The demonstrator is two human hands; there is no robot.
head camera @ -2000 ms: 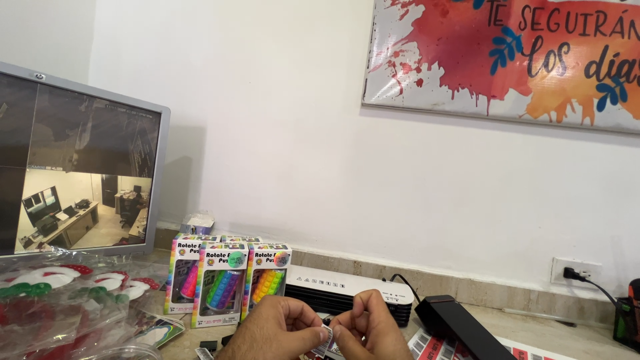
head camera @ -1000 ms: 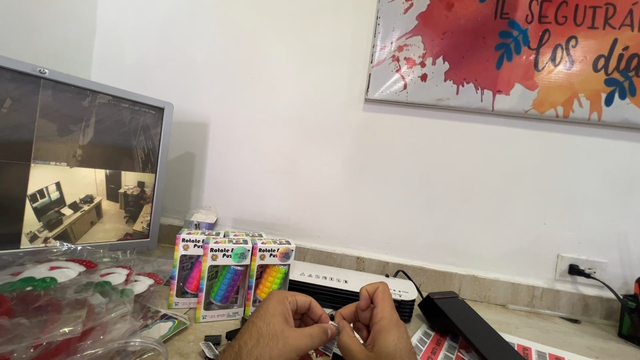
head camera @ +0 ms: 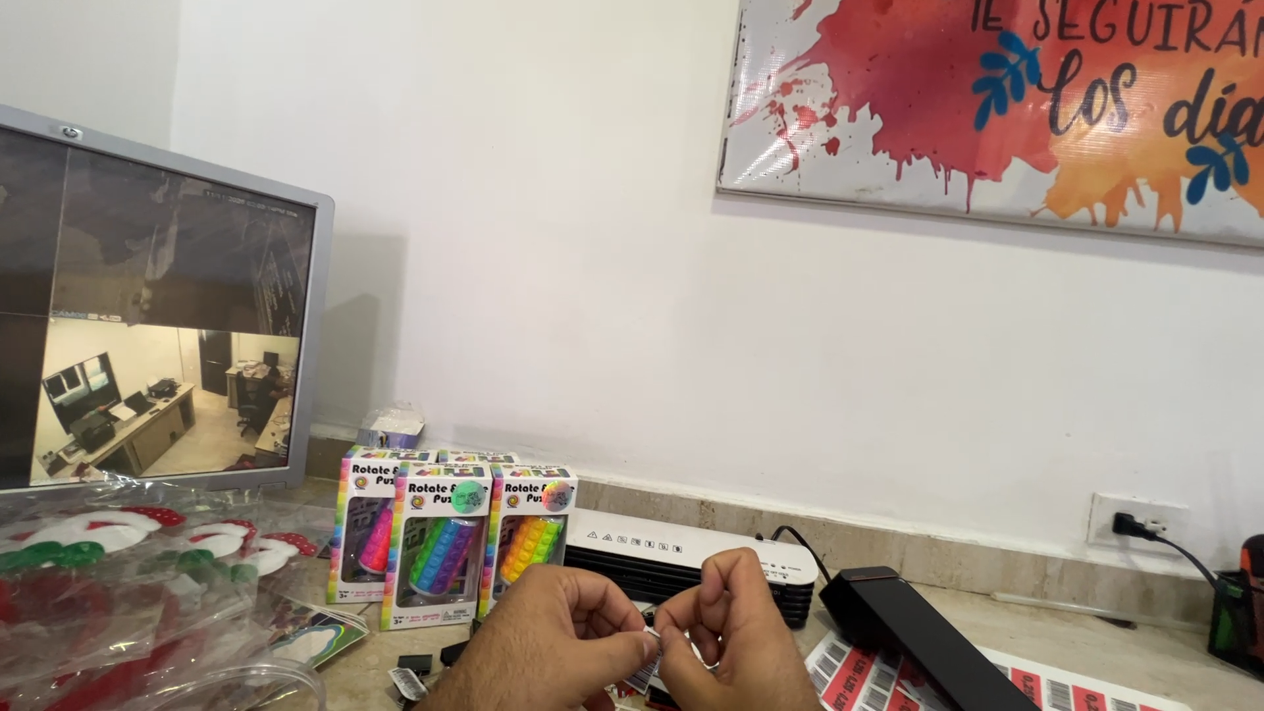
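At the bottom middle, my left hand (head camera: 553, 642) and my right hand (head camera: 726, 632) are close together, fingertips nearly touching. Thumb and finger of each pinch a small white piece (head camera: 653, 633), mostly covered by the fingers; its kind cannot be told. Under and behind the hands lies a printed label (head camera: 642, 675), partly hidden. Just behind them stands a white and black laminator-like machine (head camera: 681, 548). Several boxed rainbow rotate puzzles (head camera: 441, 548) stand left of it. Small black pieces (head camera: 415, 664) lie on the table beside my left hand.
Clear plastic bags with red, white and green decorations (head camera: 148, 592) fill the left, below a monitor (head camera: 321, 326). Sheets of red and white barcode labels (head camera: 859, 676) lie at right under a long black box (head camera: 918, 632). A plug sits in a wall outlet (head camera: 1175, 518); a black mesh holder (head camera: 1234, 622) stands far right.
Both hands stay close together at the same place, with small shifts of the fingers around the white piece. The objects on the table have not plainly moved.
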